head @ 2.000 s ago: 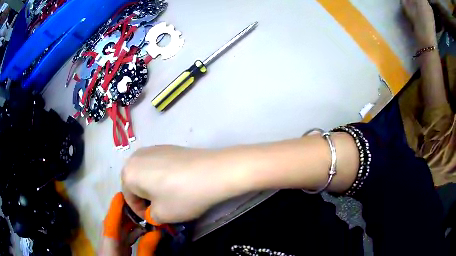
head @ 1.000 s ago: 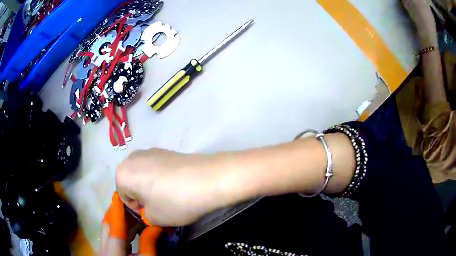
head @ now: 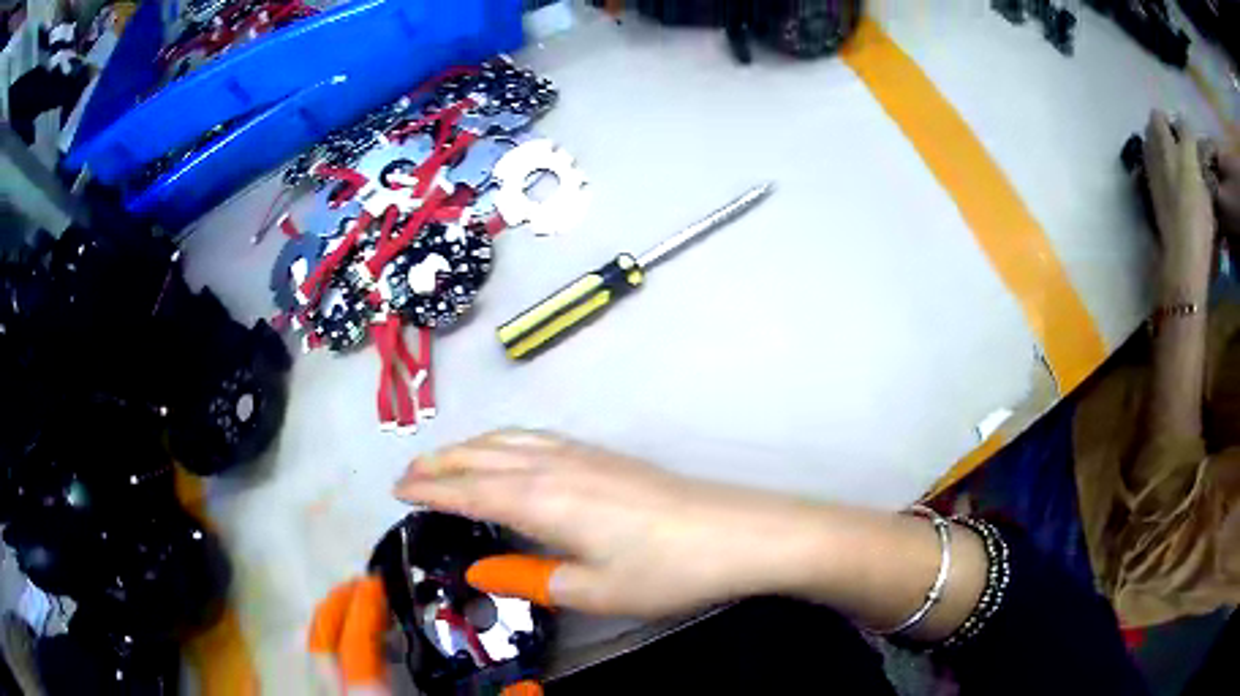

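A black cup-shaped housing (head: 408,547) is at the bottom, open side up, with a white notched ring board (head: 510,632) and a bit of red lead inside. My left hand (head: 351,632) is cut off by the bottom edge; its orange-cotted fingers are at the housing's left side and lower rim. My right hand (head: 571,524) lies over the far side of the housing, fingers along the rim and orange-cotted thumb over the opening. A pile of ring boards with red leads (head: 394,204) lies beyond. A yellow-and-black screwdriver (head: 571,313) lies right of the pile.
A heap of black housings (head: 123,408) fills the left. A blue bin (head: 299,89) stands at the far left. Orange tape (head: 972,190) crosses the bench (head: 816,326) at right. More black parts (head: 802,25) lie at the top edge. Another person's hand (head: 1176,184) holds a dark part at right.
The view has shifted, so bench items appear lower and further right. My right hand has opened out from its closed pose over the work, and the housing with its white board now shows.
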